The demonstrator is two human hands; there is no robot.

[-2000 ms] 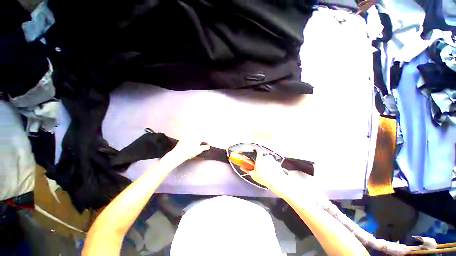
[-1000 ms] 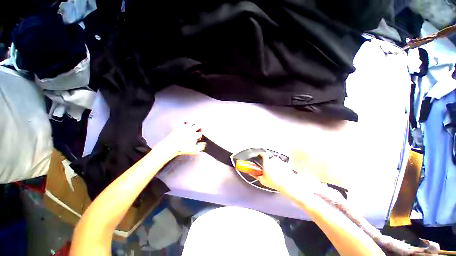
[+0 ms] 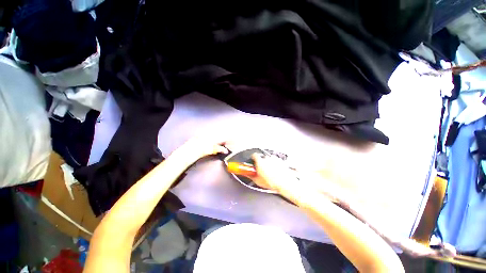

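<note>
The steam iron (image 3: 242,169), with an orange-red handle and pale outline, lies on the white table cover (image 3: 208,189). My right hand (image 3: 265,173) is closed around its handle. My left hand (image 3: 212,147) is just left of the iron's tip, its fingertips closed on a black fabric strip (image 3: 227,154). Only a small dark part of the strip shows there; the iron and my hands hide the rest. The hose (image 3: 367,226) runs from the iron toward the lower right.
A large black fabric heap (image 3: 266,58) covers the far side. Black strips (image 3: 130,133) hang over the table's left corner. An orange-brown block (image 3: 430,210) and light blue pieces (image 3: 463,186) are at right. A pale sack (image 3: 21,122) and cardboard (image 3: 66,205) are at left.
The view has shifted. The iron has moved left along the strip, close to my left hand. The strip length that showed right of the iron no longer shows.
</note>
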